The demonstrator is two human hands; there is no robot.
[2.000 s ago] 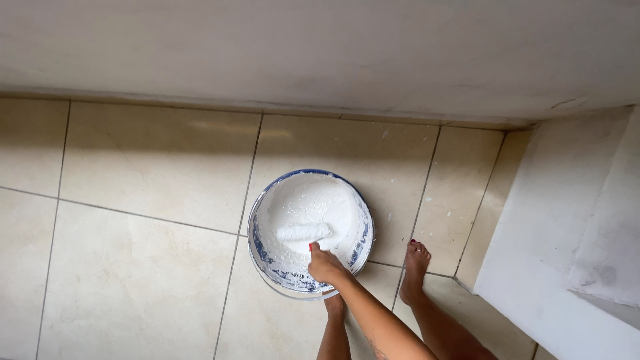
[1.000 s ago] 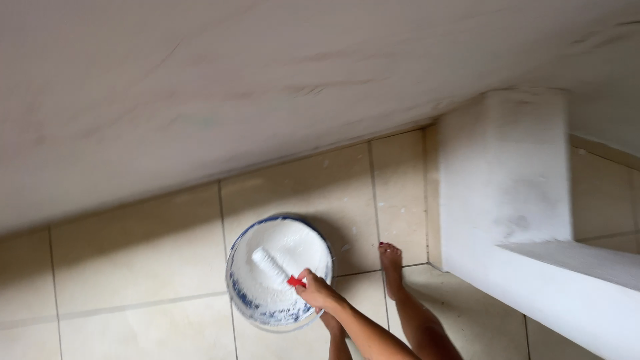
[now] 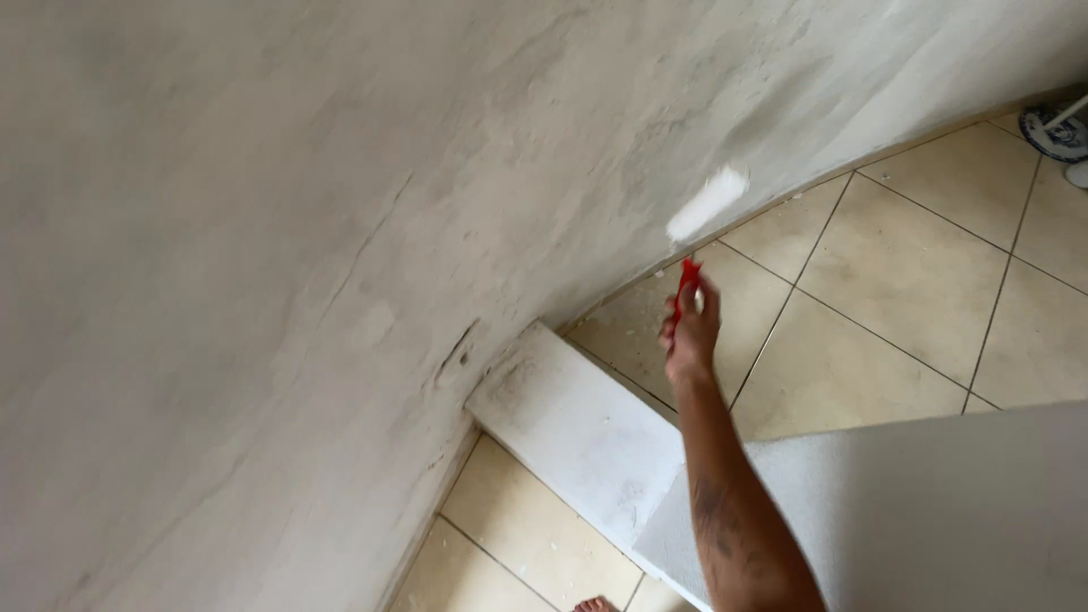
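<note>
My right hand [image 3: 693, 331] reaches forward with its fingers closed around the red handle [image 3: 690, 276] of a paint roller. The white roller sleeve [image 3: 707, 204] is near the lower part of a worn, stained plaster wall [image 3: 527, 170], just above the floor edge; whether it touches the wall cannot be told. My left hand is out of view.
A low white masonry ledge [image 3: 586, 425] juts from the wall, joined to a grey-white surface [image 3: 918, 501] at the lower right. Beige floor tiles [image 3: 892, 314] lie on both sides. A blue-and-white object [image 3: 1054, 136] stands at the far right. Toes [image 3: 592, 604] show at the bottom.
My right hand and the roller have left the bucket of white paint, where both earlier frames show them, and are now out by the wall. The view has swung a lot, and the bucket is out of frame.
</note>
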